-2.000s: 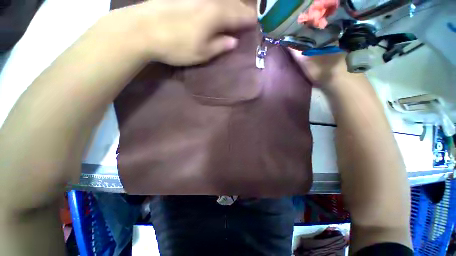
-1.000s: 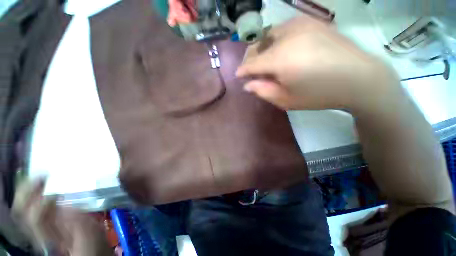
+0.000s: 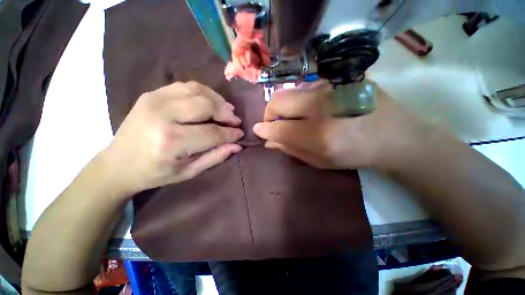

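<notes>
The dark brown garment panel (image 3: 299, 213) lies flat under the machine head, with a thin straight line running down its middle. My left hand (image 3: 178, 132) pinches cloth at the pocket's lower edge, just left of that line. My right hand (image 3: 314, 124) pinches the same edge from the right, its fingertips close to the left ones. The presser foot (image 3: 269, 92) stands just behind my fingers. Most of the patch pocket is hidden by my hands.
An orange-red tuft (image 3: 248, 55) hangs by the needle area. A black round guide with a pale knob (image 3: 353, 99) is above my right hand. Snips (image 3: 414, 42) and a pale metal attachment (image 3: 511, 99) lie right. Dark cut pieces (image 3: 34, 69) drape at left. A measuring tape (image 3: 411, 230) edges the table.
My left hand has come from the table's left front edge onto the panel. My right hand now pinches cloth at the pocket edge. The view is closer to the machine.
</notes>
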